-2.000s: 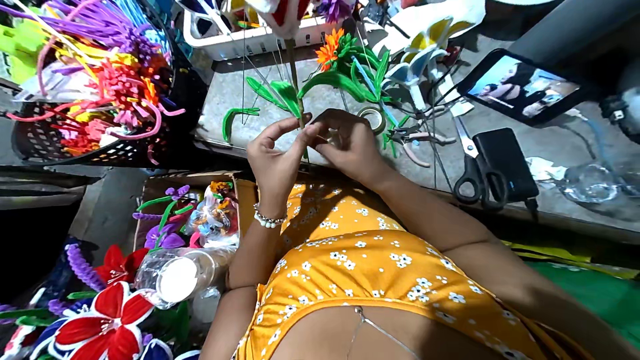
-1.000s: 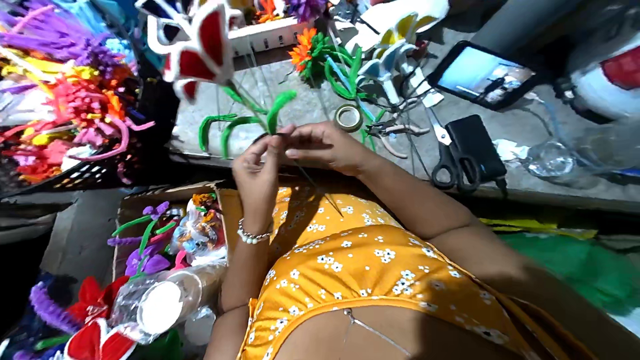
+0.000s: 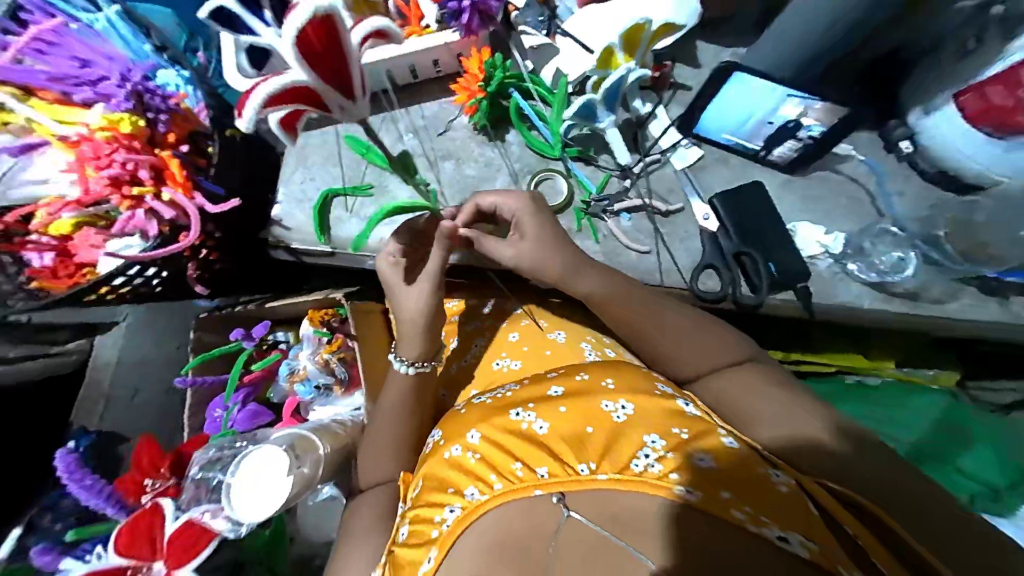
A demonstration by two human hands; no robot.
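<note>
A red and white pipe-cleaner flower [image 3: 324, 60] leans to the upper left on a long stem with green pipe-cleaner leaves [image 3: 392, 216]. My left hand [image 3: 416, 276] pinches the stem at the base of the leaves. Against it, my right hand [image 3: 524, 240] has its thumb and forefinger closed at the same spot on the stem; what lies between those fingertips is too small to tell. The thin wire end of the stem runs down over the yellow floral dress. A loose green leaf piece [image 3: 324, 210] lies on the concrete surface, left of the hands.
Near my right hand lie a tape roll [image 3: 566, 190], pliers [image 3: 640, 206] and scissors [image 3: 708, 216] beside a black power bank [image 3: 760, 232]. A phone [image 3: 768, 116] stands behind. At left is a basket of pipe cleaners [image 3: 192, 240]; below, a cardboard box [image 3: 372, 344] holds flowers.
The flower's head, at the top edge two seconds ago, now leans to the left and shows more fully. Both hands stay together at the stem. The view has shifted somewhat.
</note>
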